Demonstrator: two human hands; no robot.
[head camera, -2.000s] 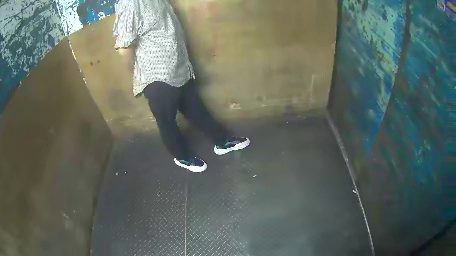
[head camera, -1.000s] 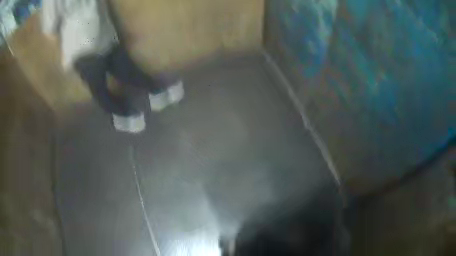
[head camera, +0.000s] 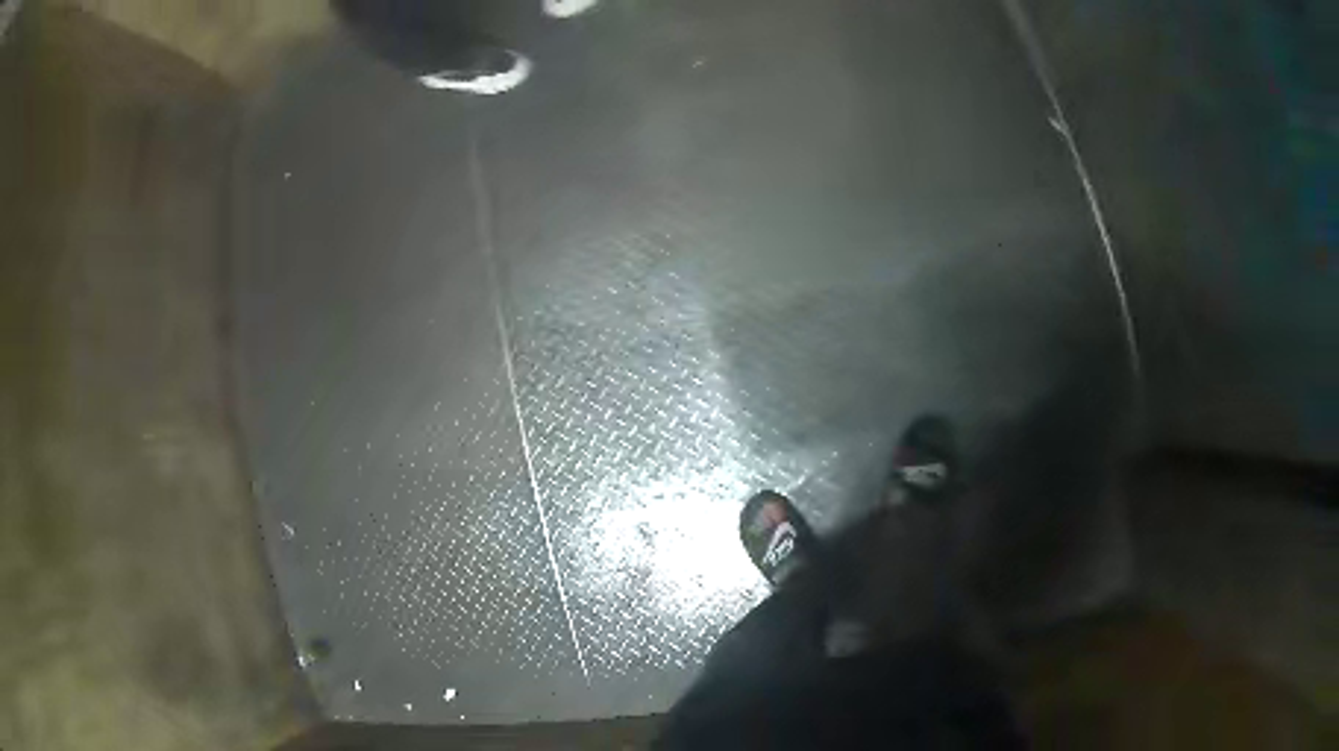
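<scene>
The dark checker plate floor (head camera: 426, 514) of the lift car fills most of the view, with a straight pale seam and a bright light reflection near the wearer's feet. The wearer's dark shoes (head camera: 773, 537) with white marks stand on the floor at lower right, below dark clothing (head camera: 866, 690). Neither my left hand nor my right hand can be made out. A small pale blur lies against the dark clothing; I cannot tell what it is.
A tan-brown wall lining (head camera: 118, 382) rises along the left. A darker bluish wall (head camera: 1263, 191) is on the right. At the top left, another person's dark shoe with a white sole (head camera: 477, 74) stands on the floor. Small white specks lie near the lower left floor edge.
The view has tilted down. The other person has moved to the top edge, with only the feet area showing. The wearer's own shoes and lower clothing have come into view.
</scene>
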